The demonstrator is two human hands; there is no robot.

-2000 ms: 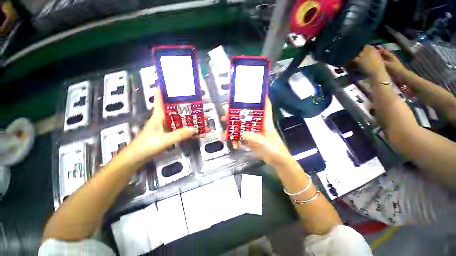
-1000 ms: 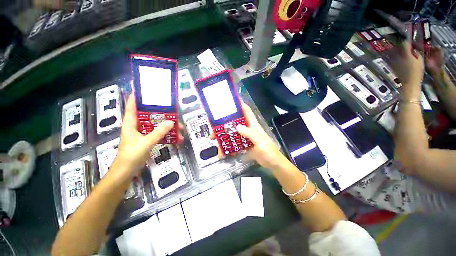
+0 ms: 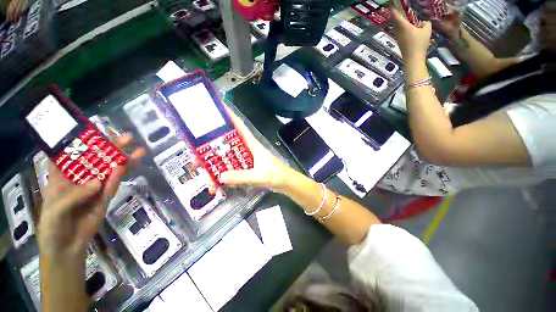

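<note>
My left hand (image 3: 76,210) holds a red keypad phone (image 3: 91,159) at the left, its screen glowing white and tilted. My right hand (image 3: 259,167) holds a second red keypad phone (image 3: 227,155), its screen also glowing white, thumb at the lower keys. Both phones are above a clear blister tray (image 3: 194,239) holding several phones face down, with white backs and black ovals, such as this phone back (image 3: 144,234). Thin white batteries (image 3: 227,268) lie in a row at the tray's near edge, and one (image 3: 274,230) lies apart at their right.
Two black smartphones (image 3: 310,149) lie on white paper (image 3: 386,150) at right. A round dark base (image 3: 294,91) with a white piece stands behind them, beside a metal post (image 3: 238,42). A neighbouring person's arms (image 3: 436,116) hold red phones at the upper right.
The view has swung right, so the tray and both hands appear further left. The left phone has tilted and its hand has turned, with the fingertips spread. Both screens still glow white.
</note>
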